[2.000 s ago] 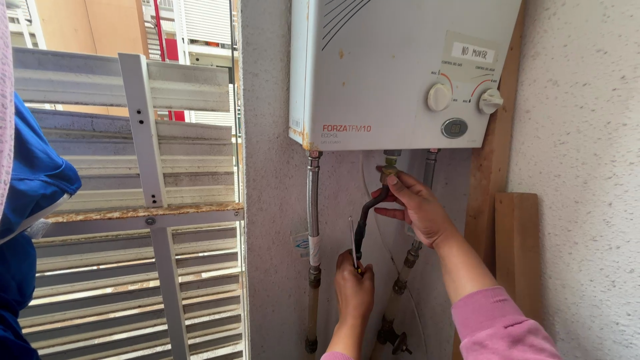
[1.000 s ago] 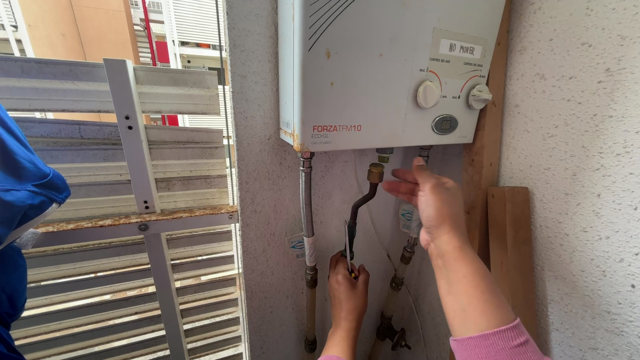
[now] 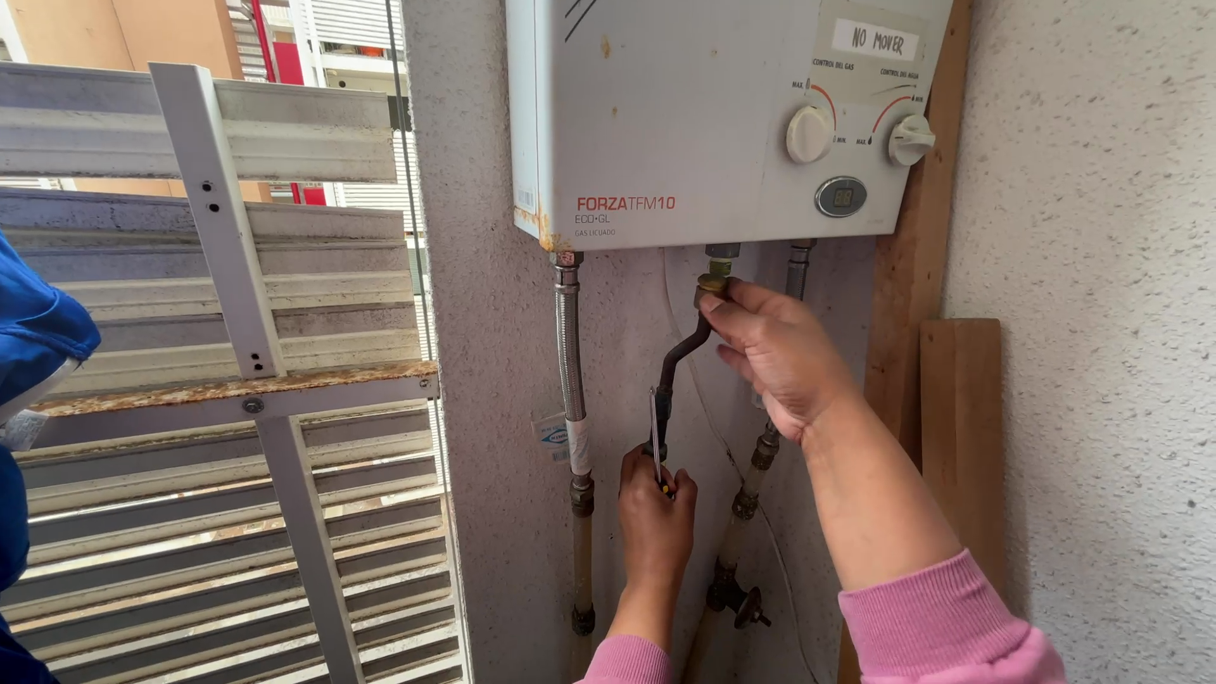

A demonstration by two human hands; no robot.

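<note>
A white gas water heater [image 3: 665, 123] hangs on the wall, with a threaded brass fitting [image 3: 720, 267] under its middle. Just below that fitting, my right hand [image 3: 769, 347] pinches the brass nut [image 3: 711, 284] at the top of a dark bent gas pipe [image 3: 680, 350]. The nut sits slightly left of the fitting; whether their threads meet I cannot tell. Lower down, my left hand [image 3: 657, 503] is closed around the pipe's lower part, and a thin metal screwdriver shaft [image 3: 655, 427] sticks up from the same hand. My left fingers are partly hidden behind it.
Left of the pipe runs a braided steel hose [image 3: 569, 351]; at right another hose [image 3: 797, 274] leads to a pipe with a valve handle [image 3: 750, 608]. Wooden boards [image 3: 961, 418] lean on the right wall. A metal louvre [image 3: 313, 399] and blue fabric [image 3: 38, 323] are at left.
One second ago my right hand was off the nut with its fingers apart; now it grips the nut again. My left hand has stayed low on the pipe.
</note>
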